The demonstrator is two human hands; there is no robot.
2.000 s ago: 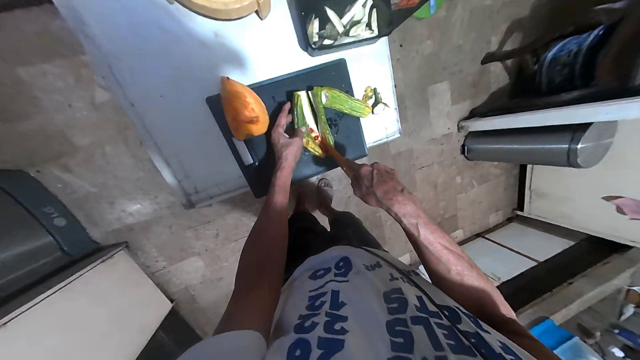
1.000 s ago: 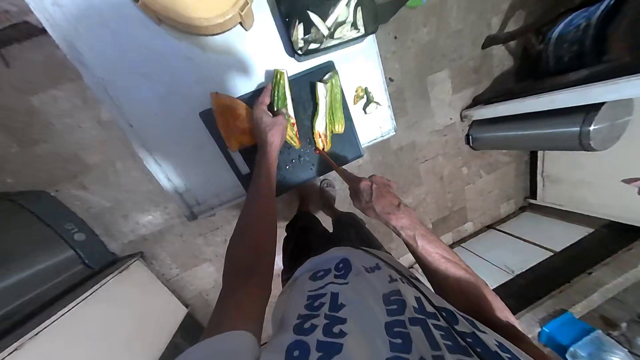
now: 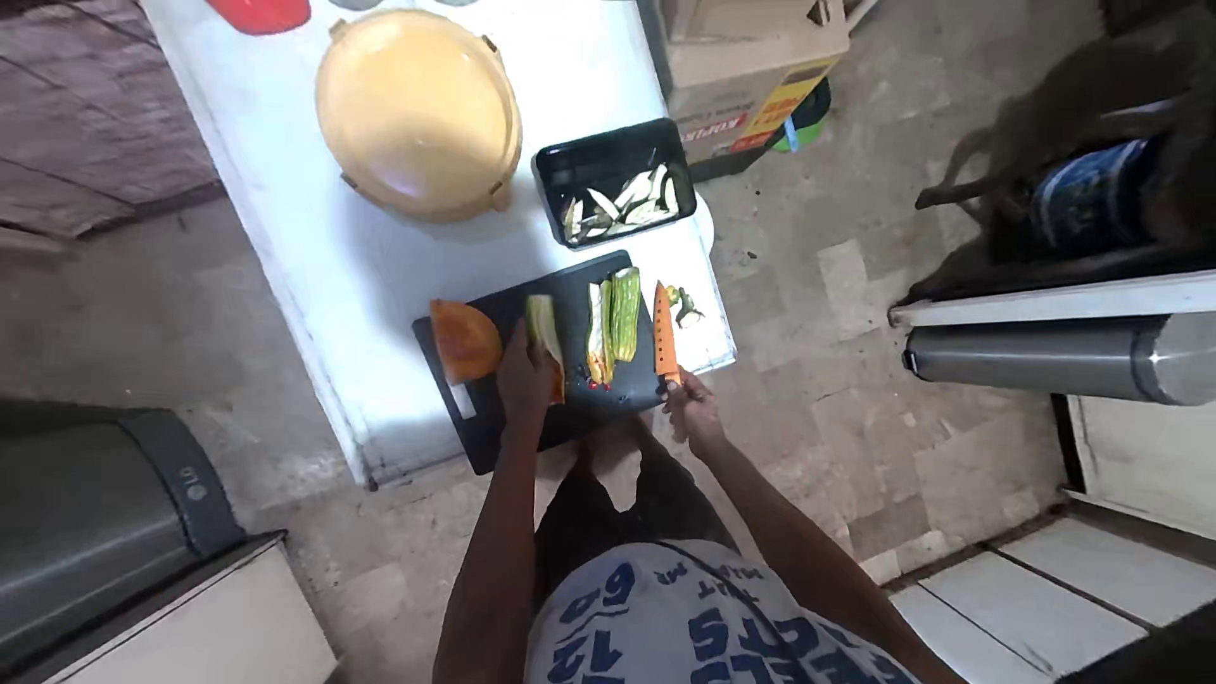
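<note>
My left hand (image 3: 525, 378) holds a long cut piece of green vegetable (image 3: 543, 328) over the dark cutting board (image 3: 570, 285). An orange piece, perhaps squash or papaya, (image 3: 465, 340) lies at the board's left end, beside that hand. Several more green lengths (image 3: 624, 313) lie side by side toward the right, with small red bits at their near ends. My right hand (image 3: 693, 413) grips the handle of a knife with an orange, holed blade (image 3: 664, 332), which points away along the board's right edge. Small green scraps (image 3: 684, 308) lie on the white table just beyond the blade.
A black tray (image 3: 608, 152) with pale cut strips stands behind the board on the white table (image 3: 380, 418). A round yellowish lidded container (image 3: 418, 114) is farther back on the left. Past the table's right edge is a cardboard box (image 3: 750, 85).
My right hand, with the knife, has moved away from the green pieces to the board's right edge. My left hand still holds a green piece. The view now shows more of the table's far side.
</note>
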